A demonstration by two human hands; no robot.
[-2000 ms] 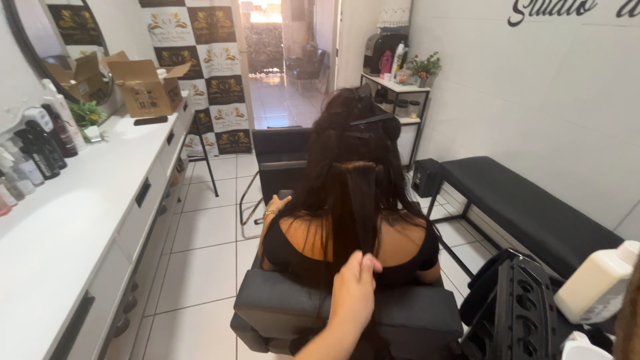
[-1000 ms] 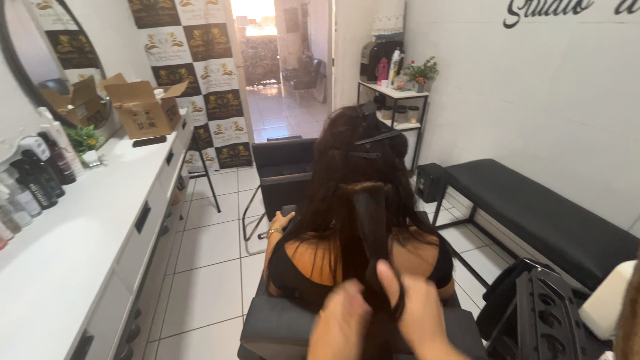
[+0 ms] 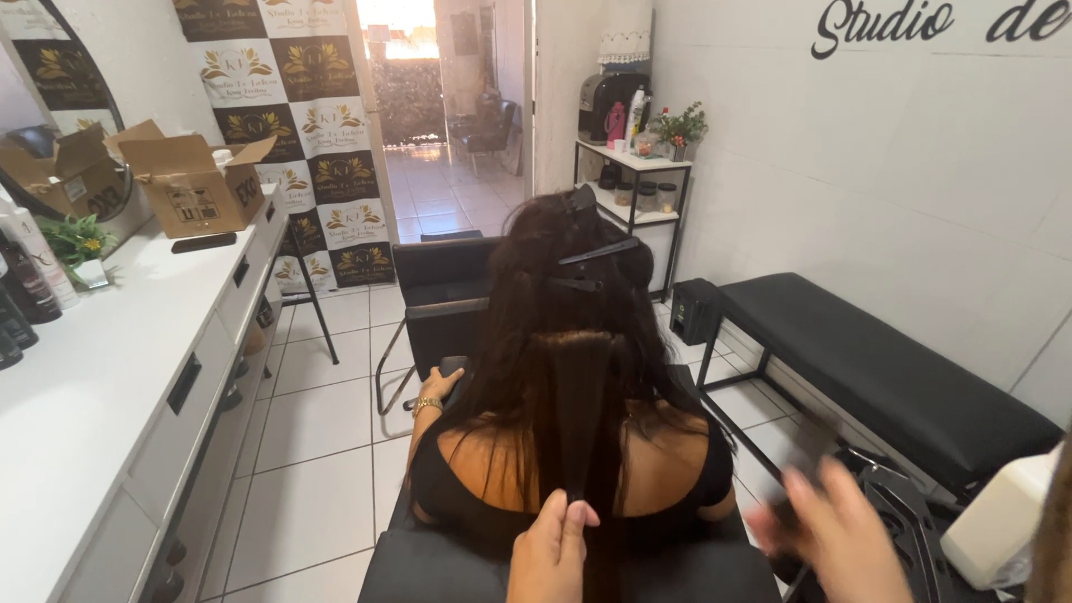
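Observation:
A seated person with long dark hair [image 3: 519, 318] faces away from me, in a black top. Dark clips [image 3: 598, 251] hold hair up at the back of the head. Below a parting, a straight section of hair [image 3: 579, 410] runs down into the pinched fingers of my left hand [image 3: 554, 544]. My right hand [image 3: 825, 528] is off to the right of the person, beside the black trolley, blurred by motion. A dark blurred shape lies at its fingers; I cannot tell whether it is held.
A black salon chair back [image 3: 653, 565] stands between me and the person. On the left runs a white counter [image 3: 109, 360] with bottles and a cardboard box [image 3: 197, 188]. To the right are a black bench [image 3: 879, 368], a black trolley [image 3: 900, 519] and a white container [image 3: 997, 519].
My right hand, near the hair and my left hand one second ago, has moved away to the right. The left hand shows at the hair section now.

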